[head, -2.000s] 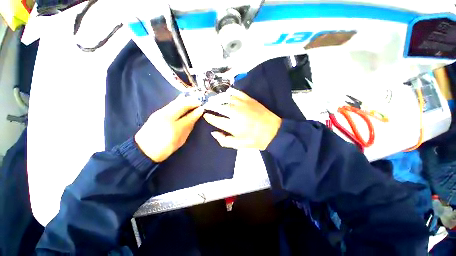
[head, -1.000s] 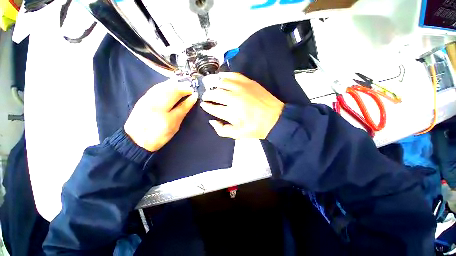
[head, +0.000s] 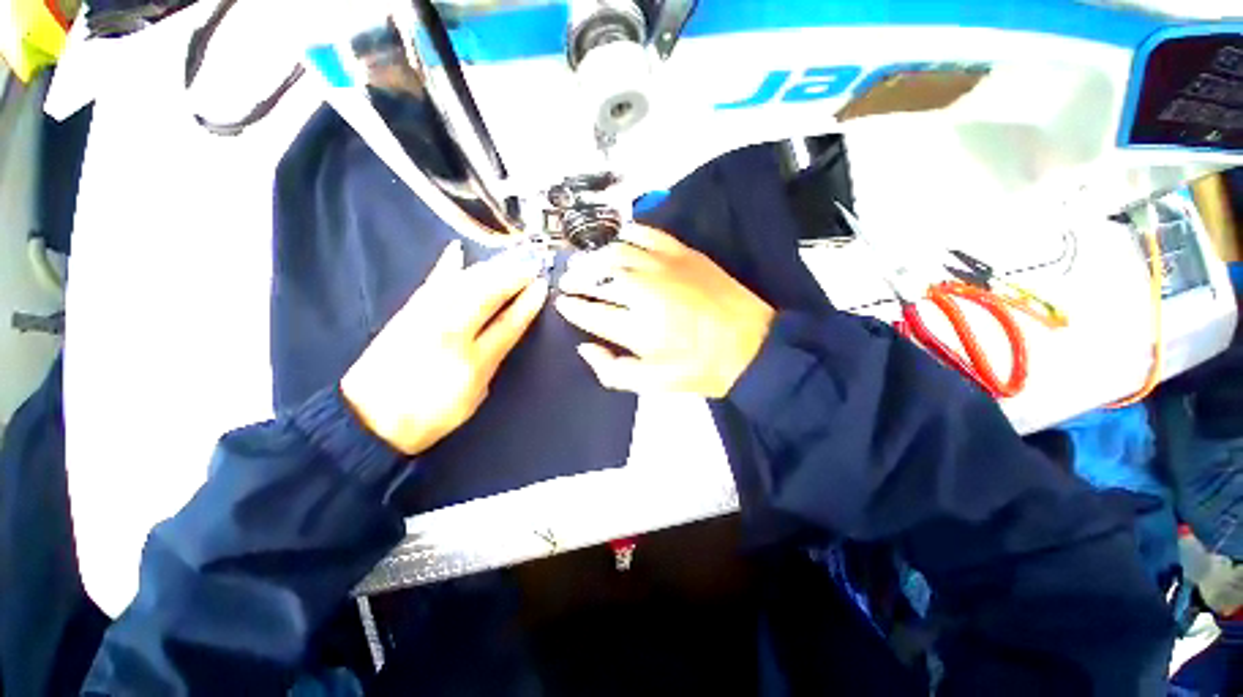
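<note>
A navy garment panel (head: 545,422) lies flat on the white table under the sewing machine head (head: 872,82). My left hand (head: 443,347) rests on the panel left of the presser foot (head: 545,252), fingertips close to it. My right hand (head: 668,313) lies on the panel just right of the foot, fingers bent, fingertips near the tension dial (head: 590,225). Both hands press on the cloth; whether the fingertips pinch its edge cannot be made out. The needle point is hidden by glare and fingers.
Red-orange handled scissors (head: 975,341) and small snips (head: 1016,293) lie right of my right hand. A dark control panel (head: 1186,89) is on the machine arm. A thin orange cord (head: 1156,327) hangs at the right table end. Blue cloth (head: 1111,449) is heaped below it.
The view tilted closer to the machine, then back again. My left hand sits slightly further left and lower than at first, with its thumb or finger more raised. My right hand stays near the foot.
</note>
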